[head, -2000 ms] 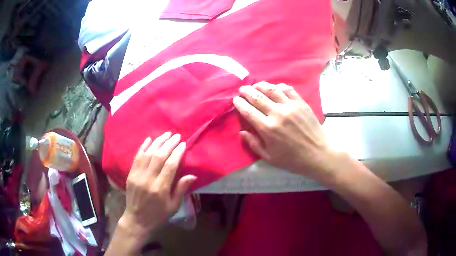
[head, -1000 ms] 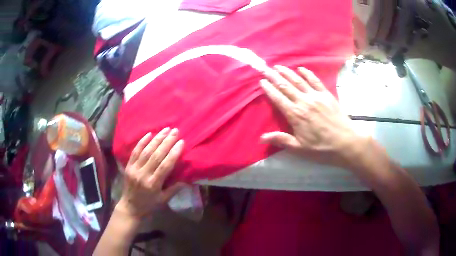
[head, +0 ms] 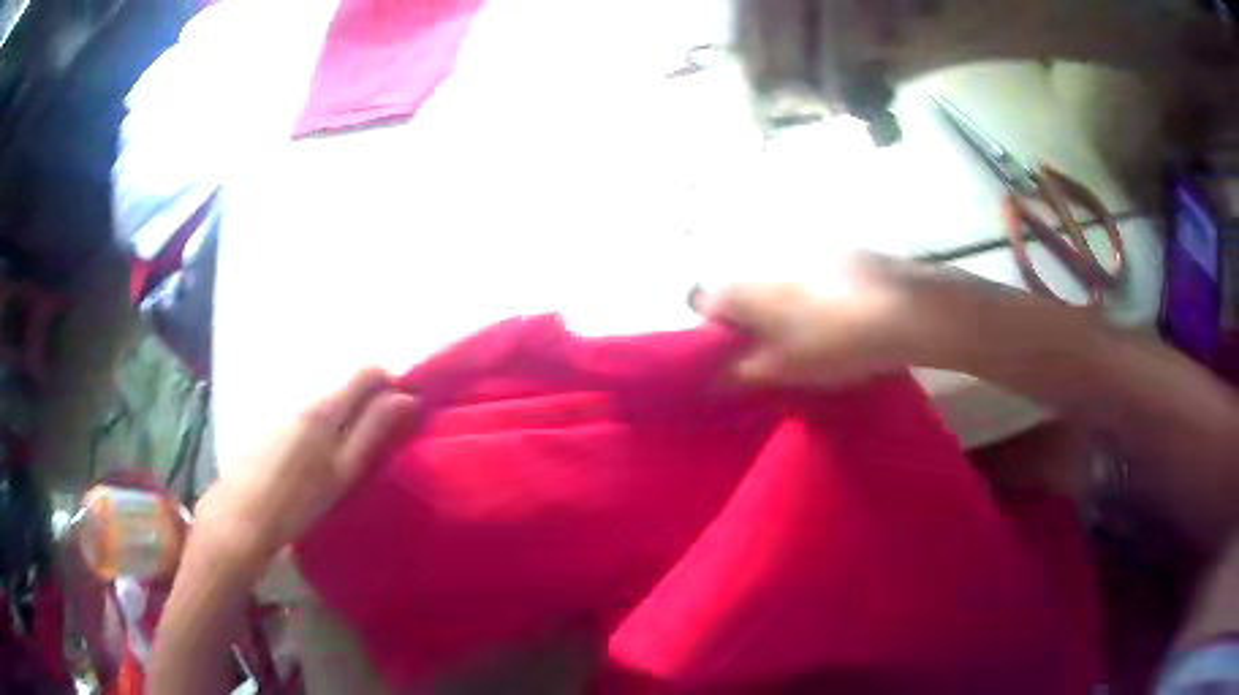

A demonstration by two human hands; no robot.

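The large red garment panel [head: 544, 475] hangs over the table's front edge and down towards my lap, with its upper edge stretched between my hands. My left hand [head: 306, 441] grips that edge at the left, fingers curled. My right hand [head: 802, 333] pinches the edge at the right, blurred by motion. A narrow fold runs along the panel between them. A small dark thing shows at my right fingertips; I cannot tell what it is.
A spare red piece [head: 387, 61] lies at the upper left of the pale table [head: 476, 231]. The machine head [head: 829, 68] is at the upper right. Scissors with orange handles [head: 1060, 231] lie right of it, then a lit phone [head: 1194, 265]. A bottle [head: 129, 530] stands lower left.
The red panel has been pulled off the table towards my lap, baring the pale surface. My hands went from lying flat on it to gripping its edge. The view has shifted.
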